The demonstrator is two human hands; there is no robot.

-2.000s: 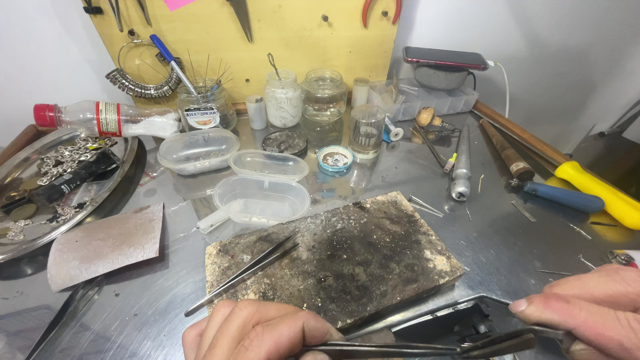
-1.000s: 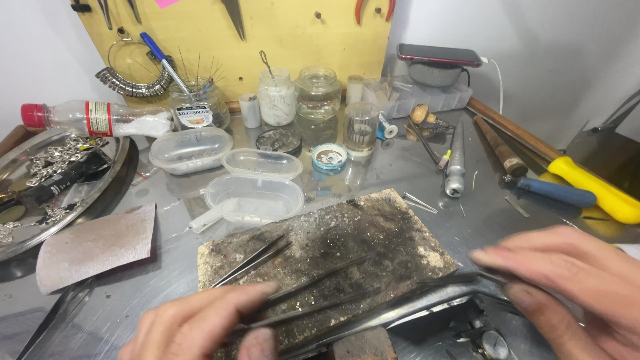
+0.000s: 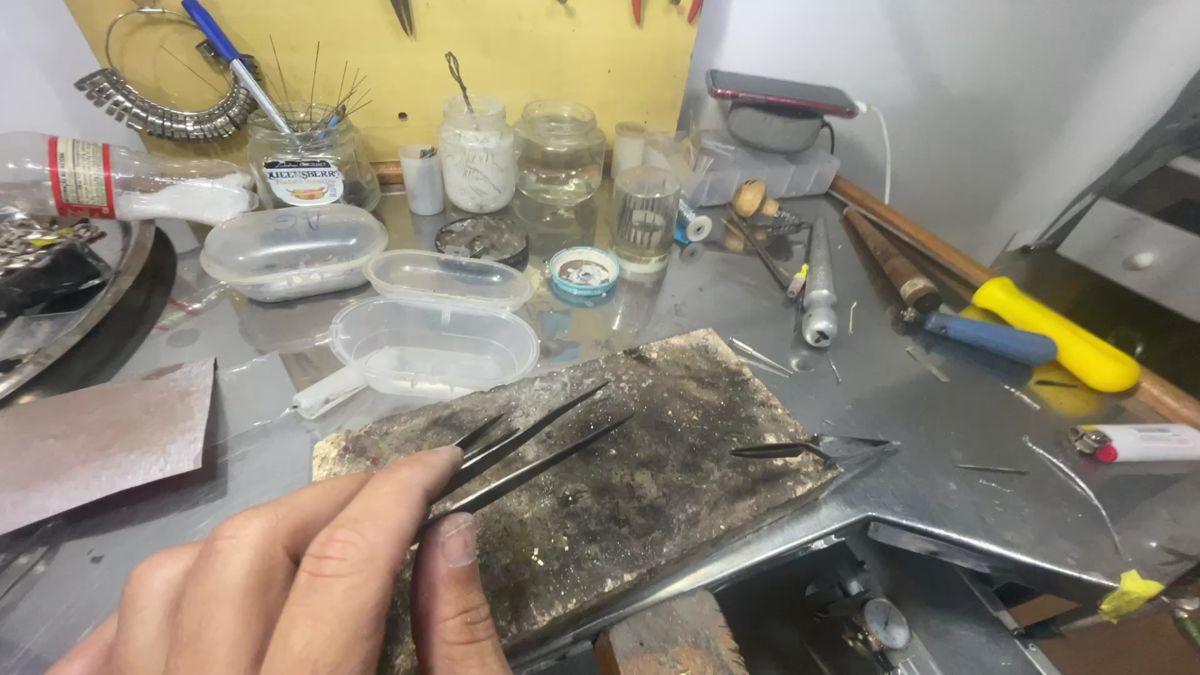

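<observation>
My left hand (image 3: 319,572) holds metal tweezers (image 3: 534,450) between thumb and fingers, over the left part of a scorched soldering board (image 3: 647,469). The tweezers' two tips stand apart with nothing between them. Another dark pointed tip shows just beyond my fingertips, the rest of that tool hidden by my hand. A second pair of dark tweezers (image 3: 816,449) lies across the board's right edge, partly over the metal bench top. My right hand is out of the frame.
Behind the board stand plastic containers (image 3: 441,347), glass jars (image 3: 560,155) and a small blue-rimmed lid (image 3: 583,274). Yellow-handled (image 3: 1055,333) and blue-handled (image 3: 994,337) tools, a steel mandrel (image 3: 819,291) and a lighter (image 3: 1134,442) lie at right. Sandpaper (image 3: 103,441) is at left; an open drawer (image 3: 872,619) sits below the bench edge.
My right hand has left the view, and tweezers now lie at the board's right edge. My left hand has come over the board with tweezers raised. The view has shifted.
</observation>
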